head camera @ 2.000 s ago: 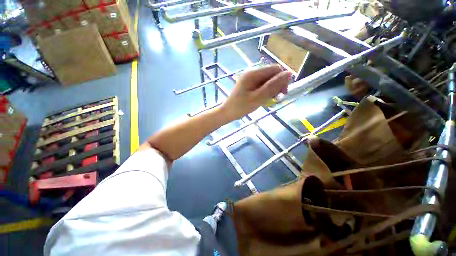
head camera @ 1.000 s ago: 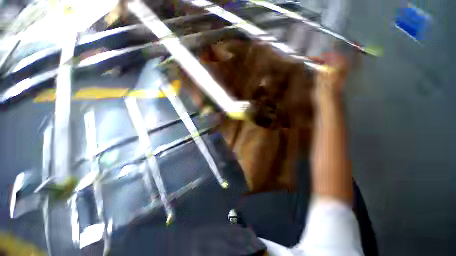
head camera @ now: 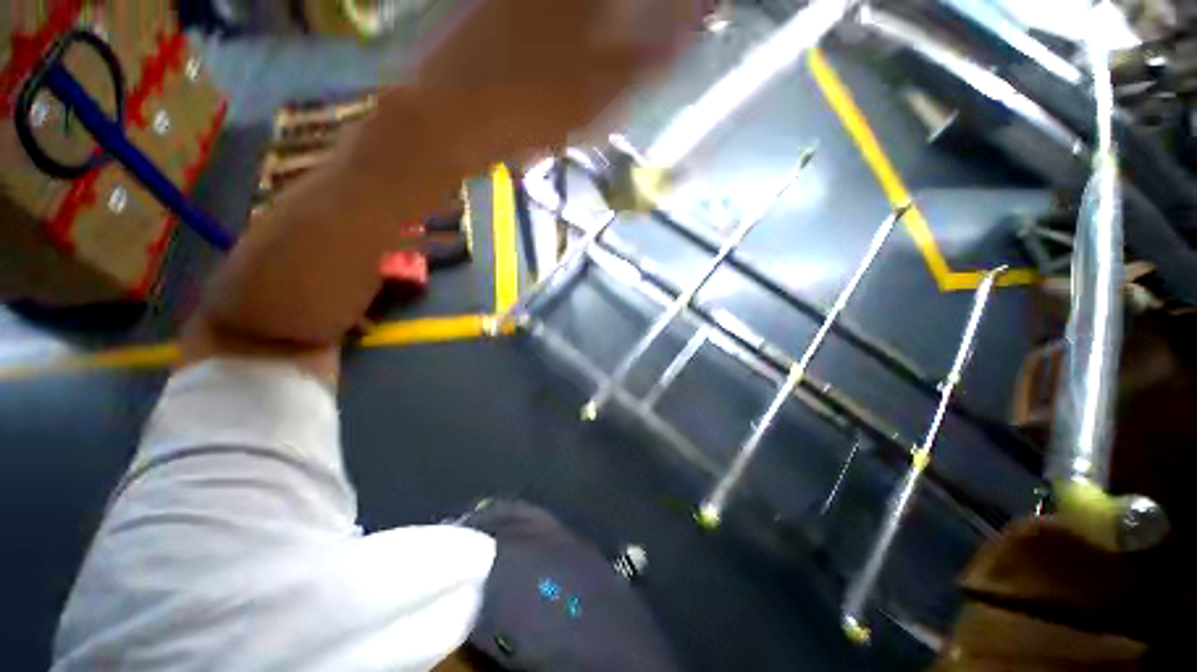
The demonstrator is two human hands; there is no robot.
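Note:
My left hand [head camera: 578, 59] is blurred and partly cut off by the top edge, its forearm crossing the upper left. Its fingers cannot be made out. My right hand is out of the picture. A silver metal hanging rack [head camera: 755, 79] stands in front, with a yellowish bar end just below and right of my left hand. Several thin lower prongs [head camera: 801, 374] carry no bags. A thick film-wrapped bar [head camera: 1092, 315] runs down the right side. Part of a tan-brown bag [head camera: 1037, 610] lies below its end at the lower right.
Cartons with red markings [head camera: 131, 184] and a blue handle with a dark ring [head camera: 99, 112] are at the upper left. Part of a red pallet truck [head camera: 404, 269] shows behind my forearm. Yellow lines [head camera: 860, 131] mark the floor. A shoe [head camera: 633, 562] shows below.
The view has swung back from the right side. My right arm has left the picture, and my left arm is back in view, higher and nearer the camera than two seconds ago.

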